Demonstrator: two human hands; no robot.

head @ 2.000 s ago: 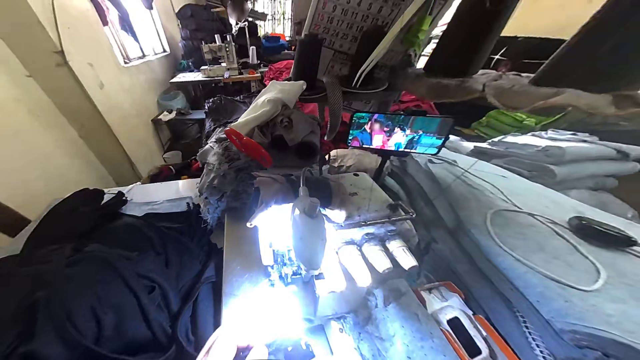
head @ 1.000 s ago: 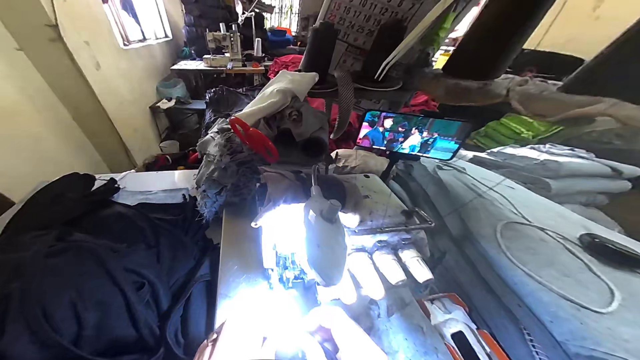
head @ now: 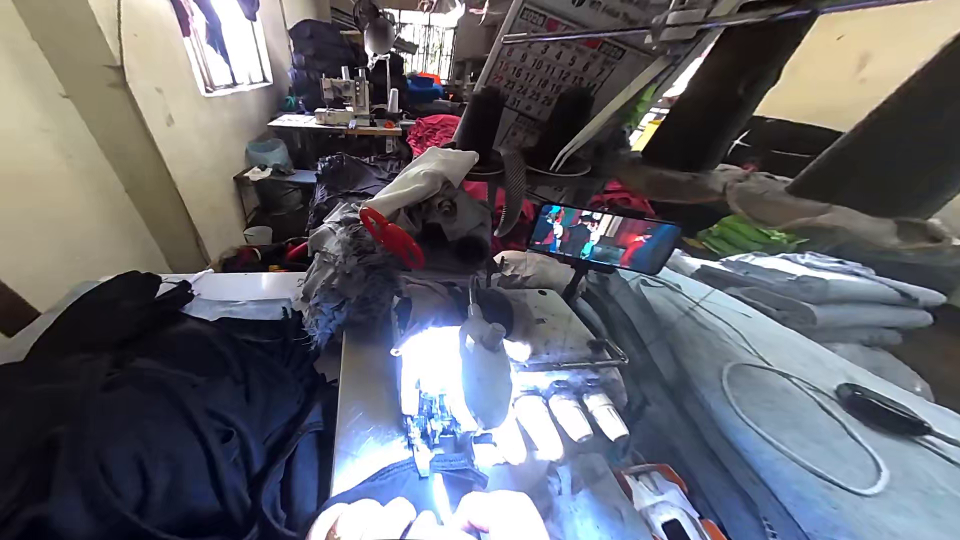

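Note:
At the bottom centre, my left hand (head: pixel 364 519) and my right hand (head: pixel 501 514) show only by their fingers, strongly lit. Both press on a dark navy fabric piece (head: pixel 409 480), whose edge lies at the presser foot (head: pixel 421 456) of an overlock sewing machine (head: pixel 551 322). A lamp (head: pixel 486 375) glares over the needle area, and white tension dials (head: pixel 570 416) line the machine's front. To the left lies a heap of dark navy fabric (head: pixel 172 420). An orange and white tool (head: pixel 667 502), cut off by the frame, sits right of the machine.
A phone (head: pixel 604 238) playing a video stands behind the machine. Grey scraps (head: pixel 349 270) and red-handled scissors (head: pixel 391 238) hang at its back left. On the right are a cable (head: pixel 795 382), a black device (head: pixel 881 409) and folded grey fabric (head: pixel 825 292). Black thread cones (head: pixel 480 124) stand behind.
Dark fabric now shows under the presser foot, with the fingers of both hands on it. One second ago the glare hid most of that spot.

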